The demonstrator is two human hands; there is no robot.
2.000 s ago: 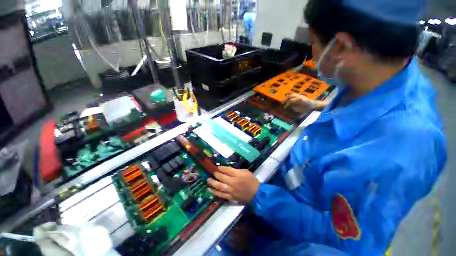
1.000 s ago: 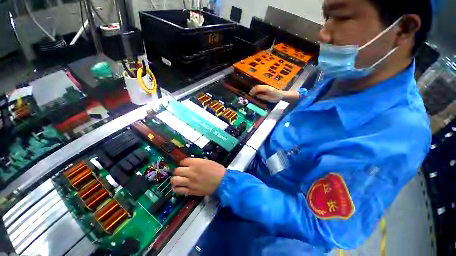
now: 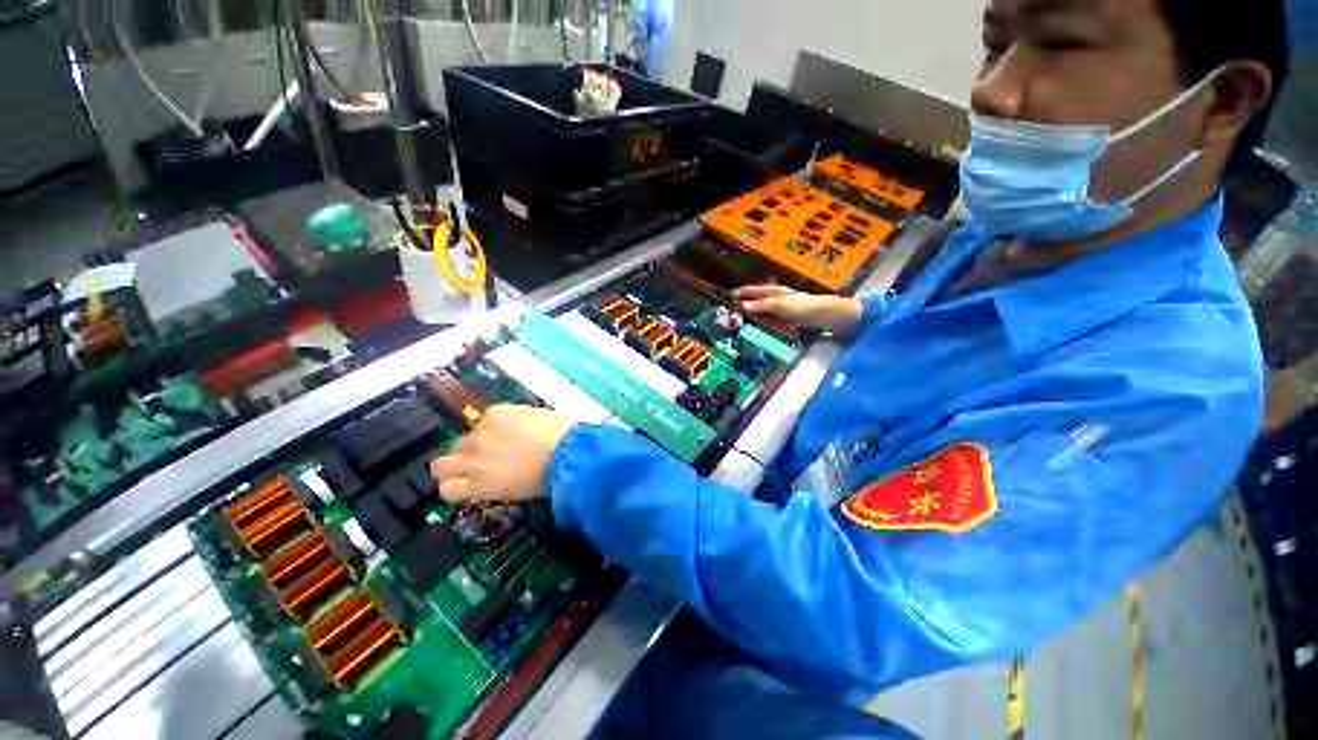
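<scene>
Neither of my hands shows in the picture now. Nearest in front of me lies a large green circuit board (image 3: 419,668) in a dark carrier, with long white-silver bars (image 3: 145,636) on its left and three orange-copper wound coils (image 3: 307,575) beside them. Black blocks (image 3: 369,445) and a small toroidal coil (image 3: 489,523) sit further along it. A second board lies beyond, with a pale-green lettered strip (image 3: 614,388) over its white blocks. The neighbouring worker's bare hand (image 3: 499,455) is over the near board's far end, partly hiding it; whether it touches a part cannot be told.
A person in blue stands at the right, the other hand (image 3: 795,308) at the second board's far end. Orange plates (image 3: 802,229) lie beyond. Behind the line are a white tool cup (image 3: 437,275), black bins (image 3: 578,159) and a heap of green pieces (image 3: 123,448).
The white-gloved hand seen at the lower left two seconds ago is out of view. The view has shifted. The neighbour's nearer hand has moved from the board's front edge inward over the board.
</scene>
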